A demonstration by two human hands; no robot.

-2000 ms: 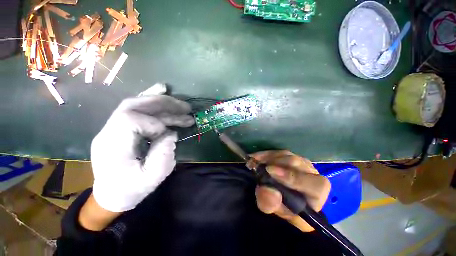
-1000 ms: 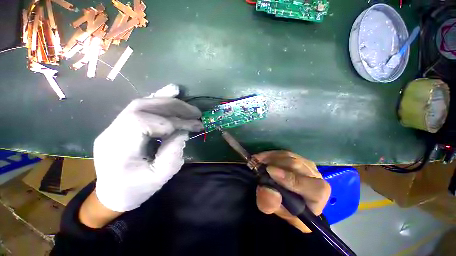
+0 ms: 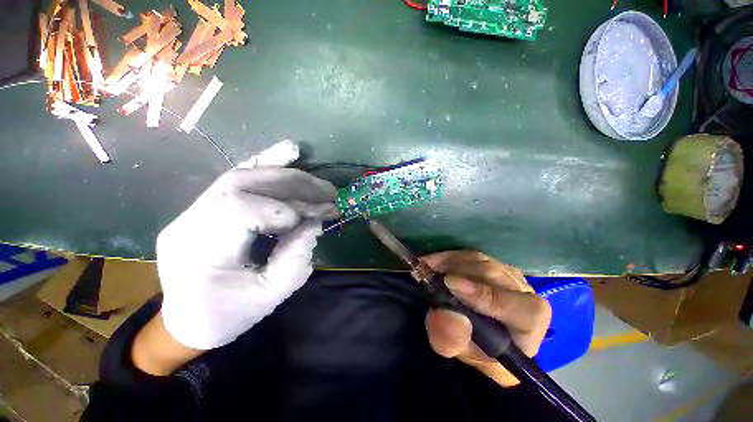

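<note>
A green circuit board [image 3: 392, 191] lies on the dark green mat, with black and red lead wires at its left end. My left hand [image 3: 239, 239], in a white glove, pinches the solder wire [image 3: 333, 226], whose end reaches the board's lower left edge. Its other fingers touch the board's left end. My bare right hand [image 3: 487, 309] holds the soldering iron [image 3: 397, 247] like a pen. The iron's tip is at the board's lower edge, beside the end of the solder wire; whether they touch is too small to tell.
Copper strips [image 3: 70, 58] lie in loose piles at the upper left. Another green board [image 3: 487, 16] is at the top. A round tub of white paste [image 3: 629, 74] with a light blue handle, a yellowish-green pot [image 3: 702, 177] and a black fan [image 3: 737, 70] stand at the right.
The view has shifted, so the board and bench things appear slightly right. My gloved hand's fingertips have come closer to the board, and less solder wire shows between them and it.
</note>
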